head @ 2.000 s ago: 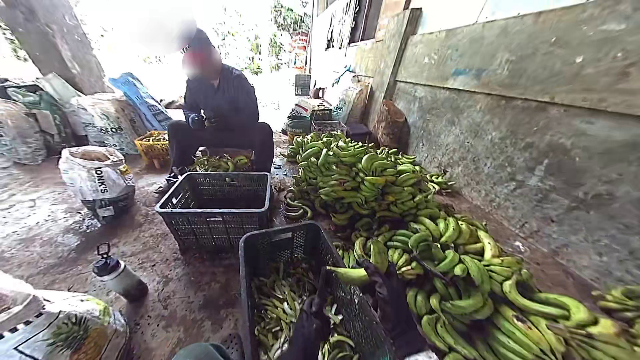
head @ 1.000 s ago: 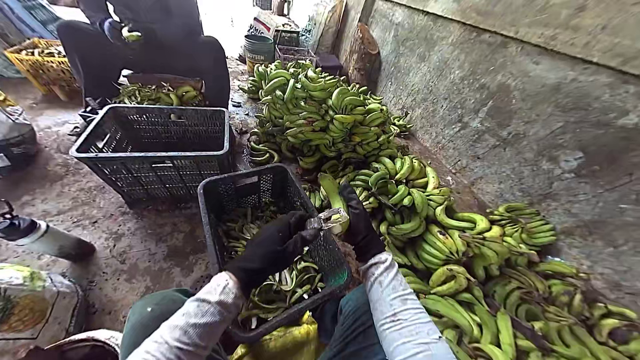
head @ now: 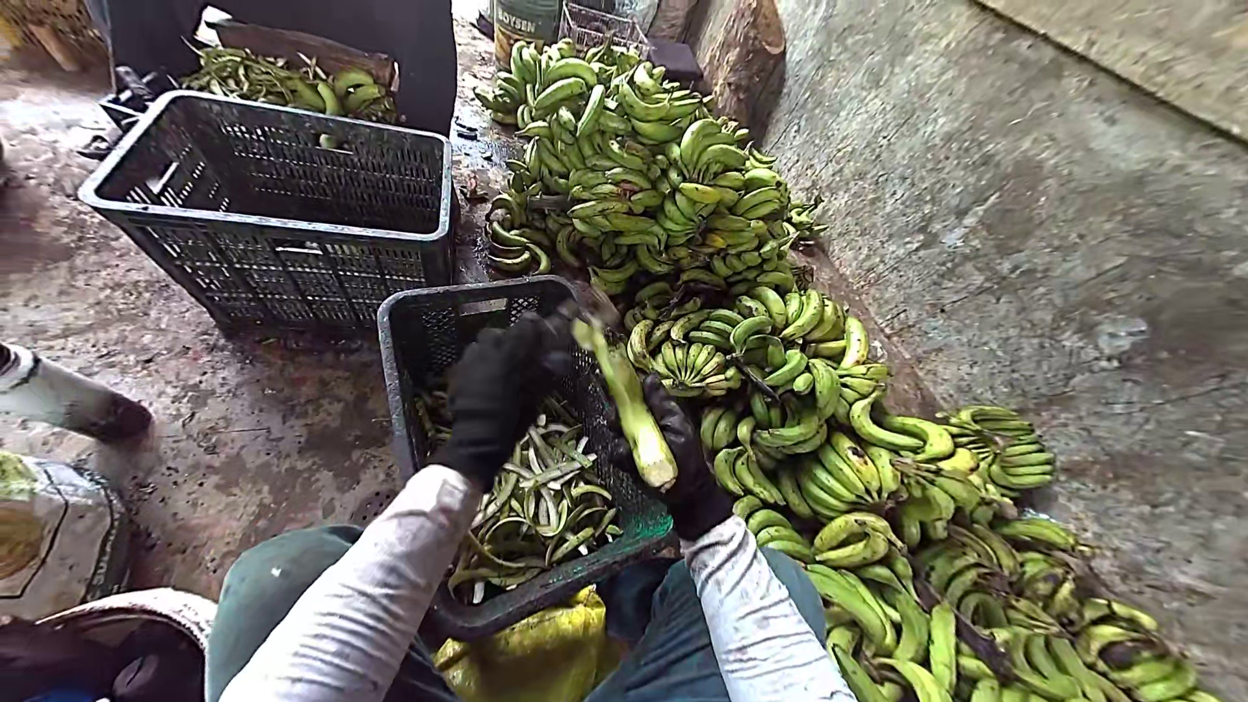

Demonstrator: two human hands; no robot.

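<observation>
My left hand (head: 499, 395), in a black glove, is closed on a small tool, blurred near the banana's upper end; its kind cannot be made out. My right hand (head: 682, 453), also gloved, grips a partly peeled green banana (head: 629, 409), its pale lower end towards me. Both hands are over a black plastic crate (head: 398, 390) that holds strips of green peel (head: 546, 492). To the right of the crate lies a large heap of green banana bunches (head: 663, 175).
Another black plastic crate (head: 292, 219) stands at the upper left, before a seated person (head: 409, 39). A concrete wall (head: 1024, 244) runs along the right. A bottle (head: 68, 395) and a printed sack (head: 58, 526) are at the left. Yellow sacking (head: 531, 648) lies below the near crate.
The view has tilted down. Two seconds ago the banana pointed left in my right hand; now it slants upright. My left hand has come up from low in the crate to beside the banana.
</observation>
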